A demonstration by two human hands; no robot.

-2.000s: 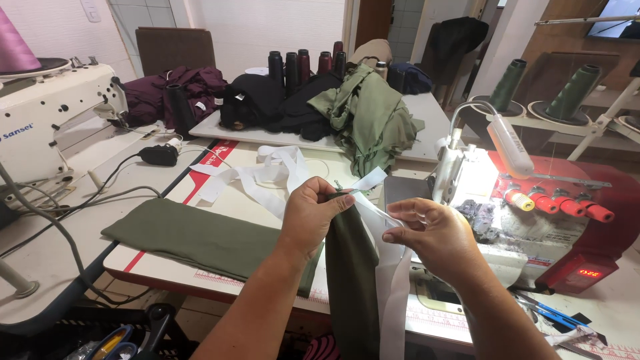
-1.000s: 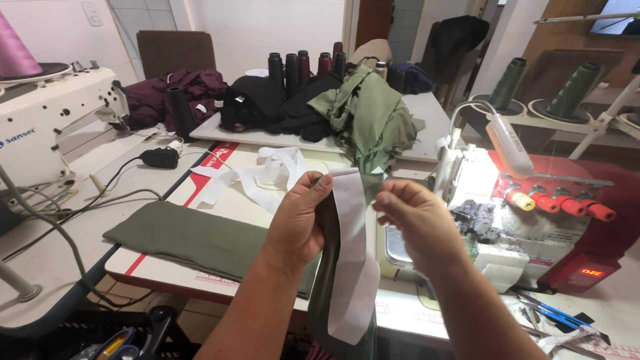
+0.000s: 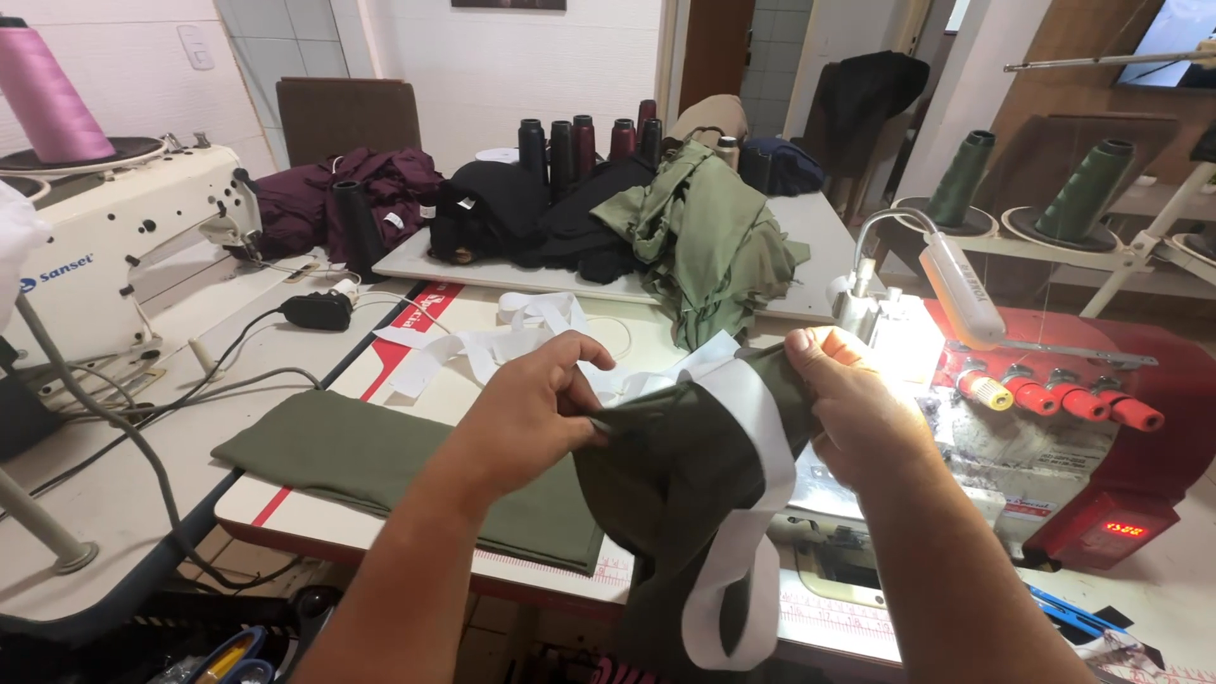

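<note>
A dark green fabric piece (image 3: 655,475) hangs between my two hands, its upper edge spread across. My left hand (image 3: 541,408) pinches one end of that edge. The other end is held between thumb and fingers of my right hand (image 3: 855,399), close to the lit overlock machine. White elastic band (image 3: 760,456) drapes over the fabric's upper edge and loops down its front. More white band (image 3: 475,356) lies loosely on the table behind. To the left, a folded green fabric piece (image 3: 380,456) rests on the table's front part.
The red and white overlock machine (image 3: 1026,437) stands at right under a lamp (image 3: 959,285). A white sewing machine (image 3: 123,247) is at left, near a black plug adapter (image 3: 318,311). Light green cloth (image 3: 712,237), black cloth (image 3: 513,218) and thread cones (image 3: 560,157) occupy the back board.
My hands have moved apart, spreading the dark green fabric's edge between them. The white band, held in my left hand a second ago, now drapes over the fabric between the hands.
</note>
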